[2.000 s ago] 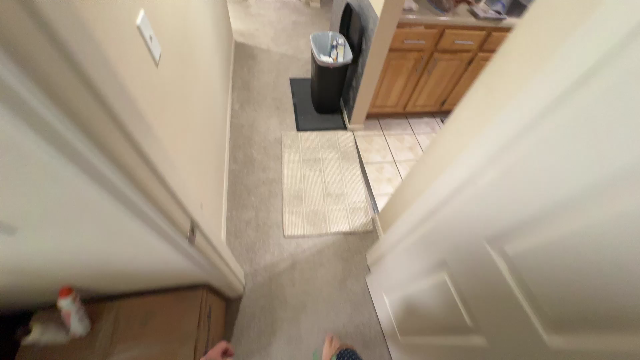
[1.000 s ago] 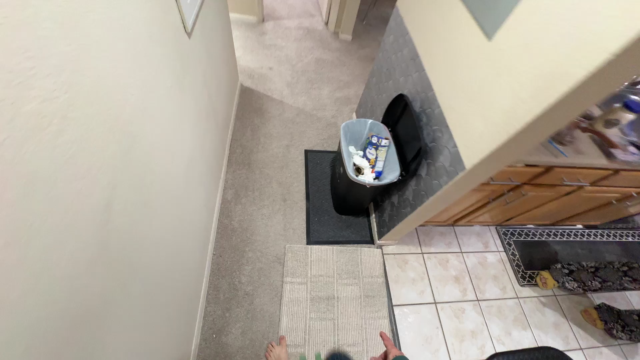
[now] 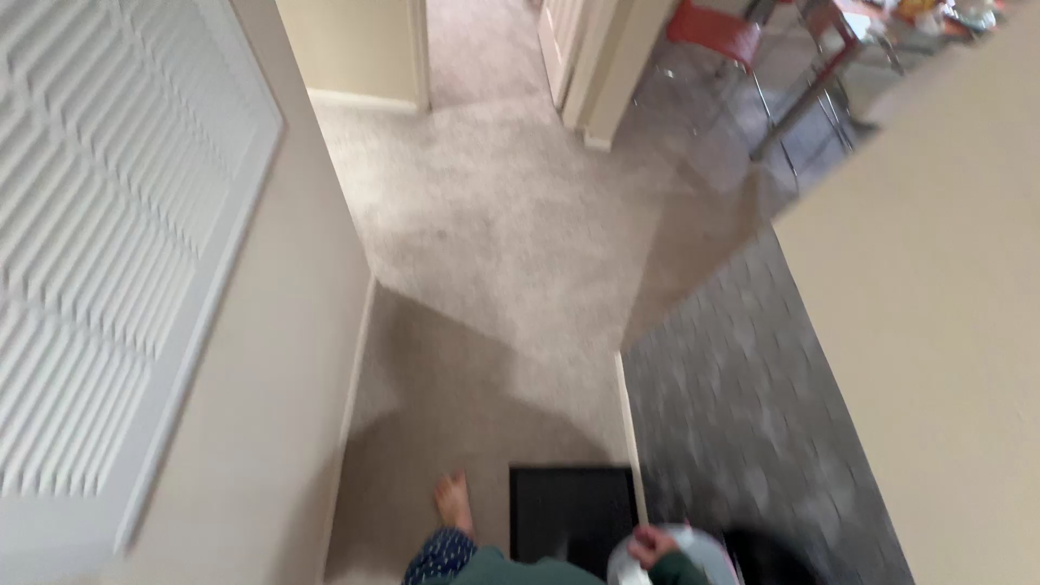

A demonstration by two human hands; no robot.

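At the bottom edge, my right hand point(image 3: 650, 546) hangs over the lined trash can point(image 3: 708, 552), its fingers bent; blur hides whether anything is between them. Something white lies just below the hand. The can's black lid point(image 3: 768, 559) stands raised on its right. A black mat point(image 3: 571, 510) lies on the carpet left of the can. My left hand is out of view. My bare foot point(image 3: 453, 497) is on the carpet.
A white louvered vent panel point(image 3: 122, 244) covers part of the left wall. Beige carpet point(image 3: 504, 244) runs ahead to a doorway. Gray textured covering point(image 3: 731, 390) lines the lower right wall. A red chair point(image 3: 715, 34) and a table stand at the upper right.
I have moved forward along the hallway, past the light rug, to beside the trash can. My right hand is now over the can; one second ago it was low above the rug.
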